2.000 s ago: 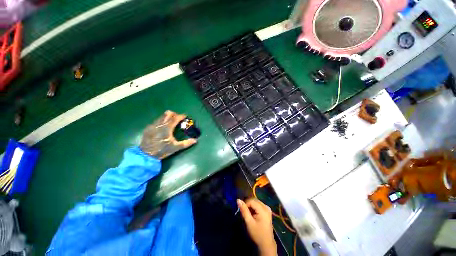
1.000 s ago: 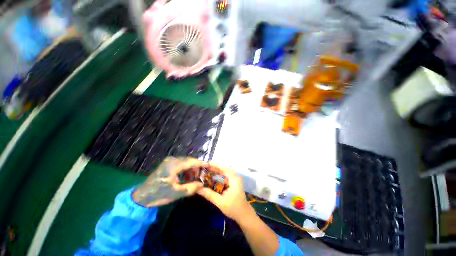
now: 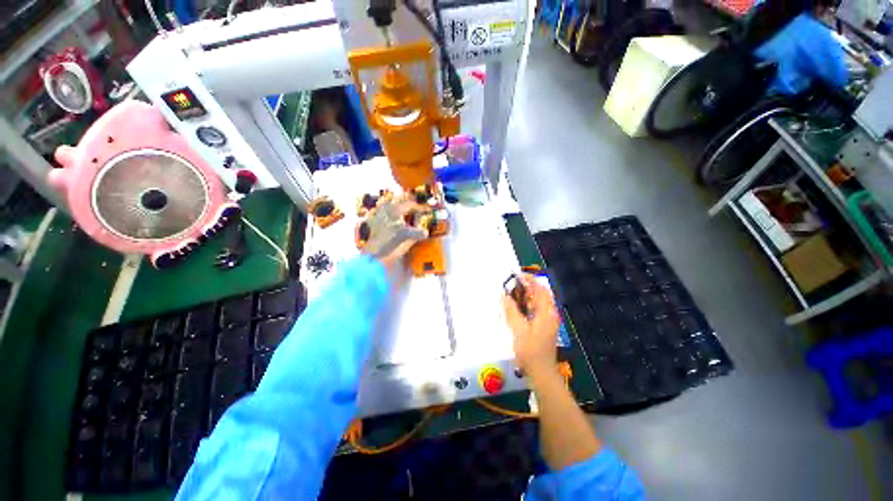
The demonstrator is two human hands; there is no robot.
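Observation:
My left hand [image 3: 390, 231], in a greyish glove, reaches over the orange fixtures [image 3: 428, 256] on the white machine plate [image 3: 490, 240]. Its fingers are at a fixture below the orange machine head [image 3: 401, 127]; whether they grip a part is hidden. My right hand [image 3: 535, 325], bare, is over the plate's right front edge. It holds a small dark module [image 3: 519, 293] between thumb and fingers. A single orange fixture with a dark recess [image 3: 325, 211] sits at the plate's upper left. Small dark parts [image 3: 319, 261] lie in a pile below it.
A black blister tray [image 3: 186, 367] lies on the green bench at left. A second black tray [image 3: 636, 303] is right of the machine. The pink fan [image 3: 147, 191] stands at the left. A red emergency stop [image 3: 492, 380] and orange cable [image 3: 392, 445] are at the machine's front.
The view has swung right to the machine. My hands, together around small parts a second ago, are now apart: the left at the fixtures, the right at the plate's right edge with a module.

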